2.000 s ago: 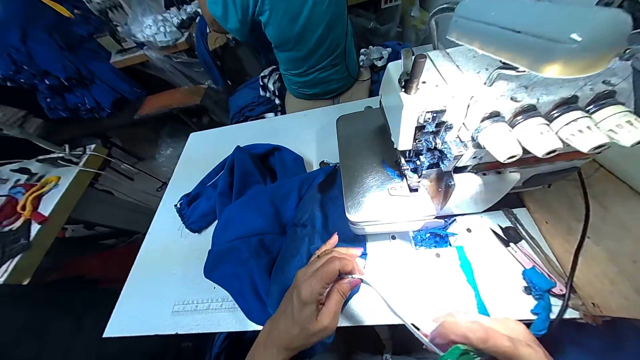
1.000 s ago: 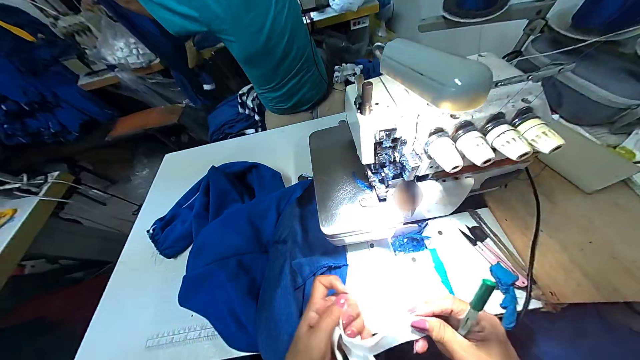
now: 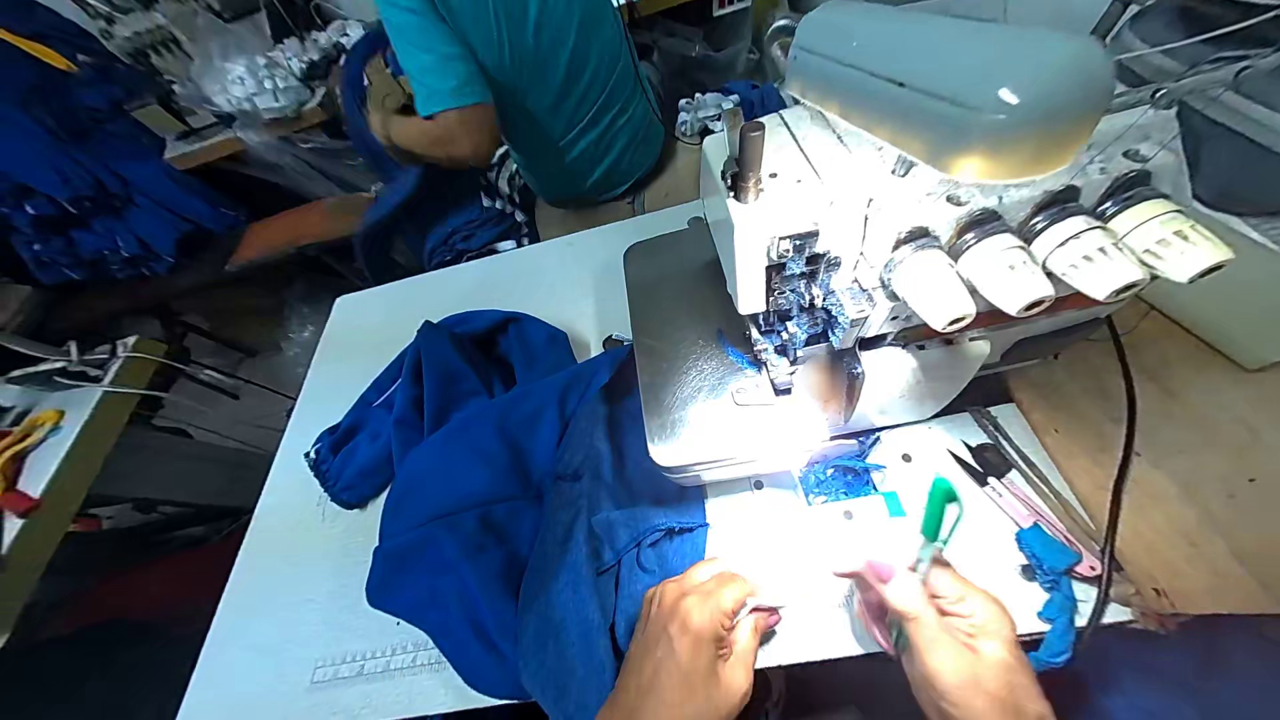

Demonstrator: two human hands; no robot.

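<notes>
My left hand (image 3: pixel 695 630) pinches a small white strip (image 3: pixel 755 608) between thumb and fingers, beside the lower right edge of a blue cloth garment (image 3: pixel 470 480). To its right, my right hand (image 3: pixel 940 630) holds a pen with a green cap (image 3: pixel 938 510), the cap pointing up; its fingers are slightly blurred. Above both hands stands an overlock sewing machine (image 3: pixel 790 220) with its lamp lit, and blue thread scraps lie around its needle area. The garment lies bunched against the left side of the machine's metal plate (image 3: pixel 690 350).
Blue lint (image 3: pixel 840 475), thread snips (image 3: pixel 1020 505) and a blue cloth scrap (image 3: pixel 1050 600) lie right of the machine's front. A black cable (image 3: pixel 1125 450) hangs at the right. A printed ruler (image 3: pixel 380 660) marks the white table (image 3: pixel 270 600). A person in a teal shirt (image 3: pixel 560 90) sits beyond.
The hands, close together at the white strip one second ago, are now apart. The pen in my right hand has gone from slanted to nearly upright. The view has shifted.
</notes>
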